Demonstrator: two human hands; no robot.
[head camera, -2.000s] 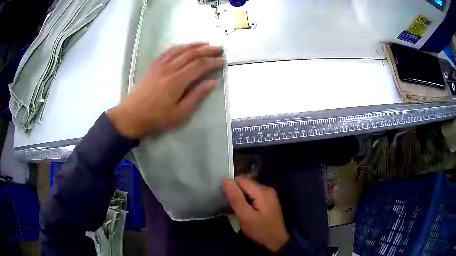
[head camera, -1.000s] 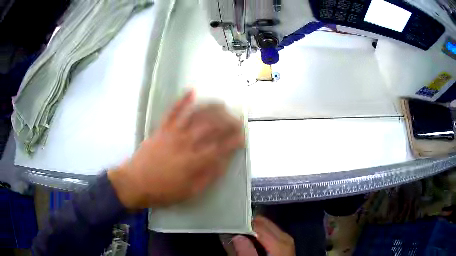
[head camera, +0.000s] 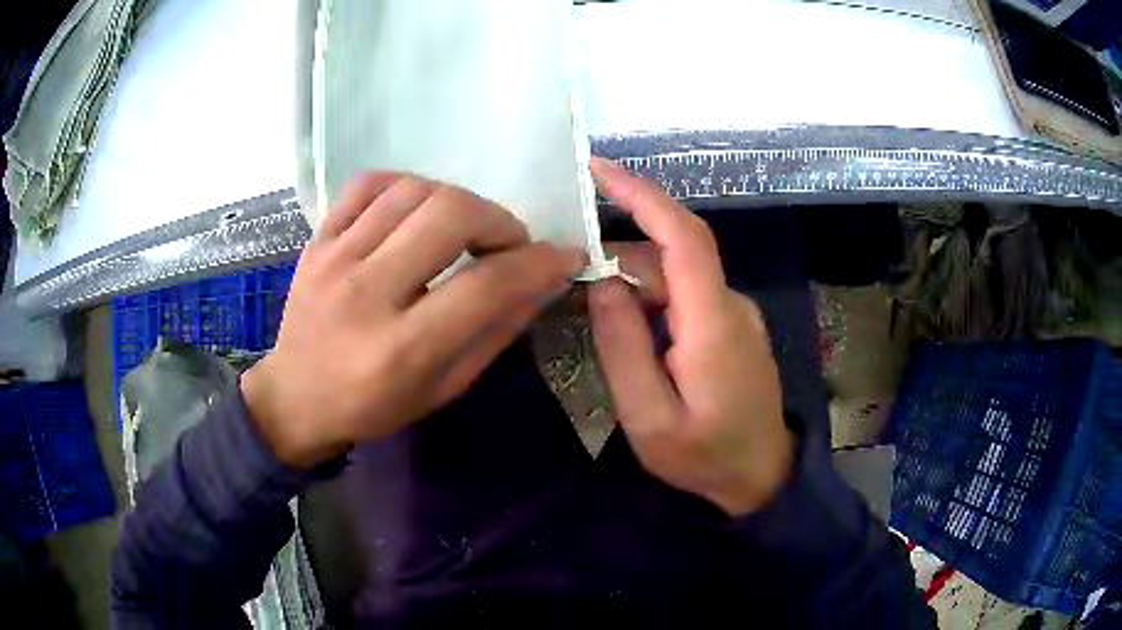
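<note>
A pale grey-green garment panel (head camera: 449, 105) lies over the table and reaches to its front edge. A narrow raised seam edge (head camera: 581, 135) runs down its right side to a small frayed corner (head camera: 602, 270). My left hand (head camera: 412, 302) holds the panel's lower end, with its fingertips at the corner. My right hand (head camera: 695, 357) has its thumb and fingers around the same corner from the right. The parts of the fingers under the cloth are hidden.
A fanned panel stack (head camera: 74, 99) lies at the table's left. A measuring tape (head camera: 787, 165) runs along the front edge. A smartphone (head camera: 1056, 64) lies on a tan pad at upper right. A blue crate (head camera: 1003, 468) stands at lower right. Green cloth (head camera: 179, 400) hangs below the table at left.
The view has tipped down, so the machine head is out of the picture. My left hand has moved from the panel's middle to its lower end. Both hands now meet at the corner.
</note>
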